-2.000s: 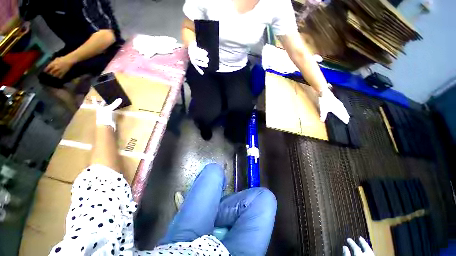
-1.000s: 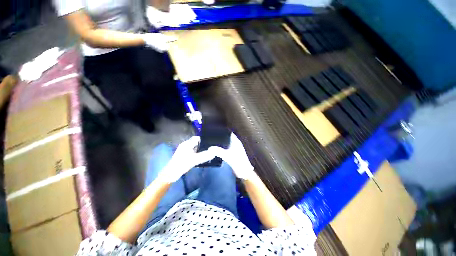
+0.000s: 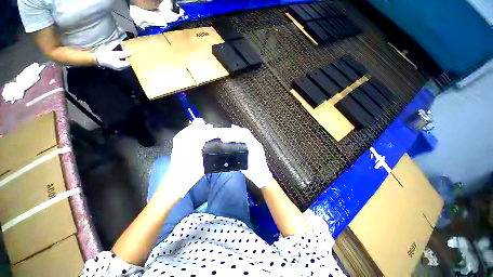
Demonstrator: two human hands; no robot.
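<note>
A black box part point(image 3: 225, 157) is held above my lap, its narrow end with a small round hole facing me. My left hand point(image 3: 186, 154), in a white glove, grips its left side. My right hand point(image 3: 253, 157), also gloved, grips its right side. The fingers meet behind the part and are partly hidden. Ahead to the right, black parts point(image 3: 346, 86) lie in two groups on a cardboard sheet point(image 3: 334, 121) on the mesh conveyor belt point(image 3: 259, 116).
A co-worker's gloved hand point(image 3: 112, 56) holds a cardboard sheet point(image 3: 173, 62) beside more black parts point(image 3: 238, 54). Blue plastic wrap point(image 3: 346, 197) covers the conveyor edge. Spare cardboard sheets point(image 3: 402, 216) are stacked at right. The cardboard-covered bench point(image 3: 32, 189) stands at left.
My left hand left the bench with a black part and my right hand joined it above my lap. The part has since turned its holed end toward me. The view has swung right.
</note>
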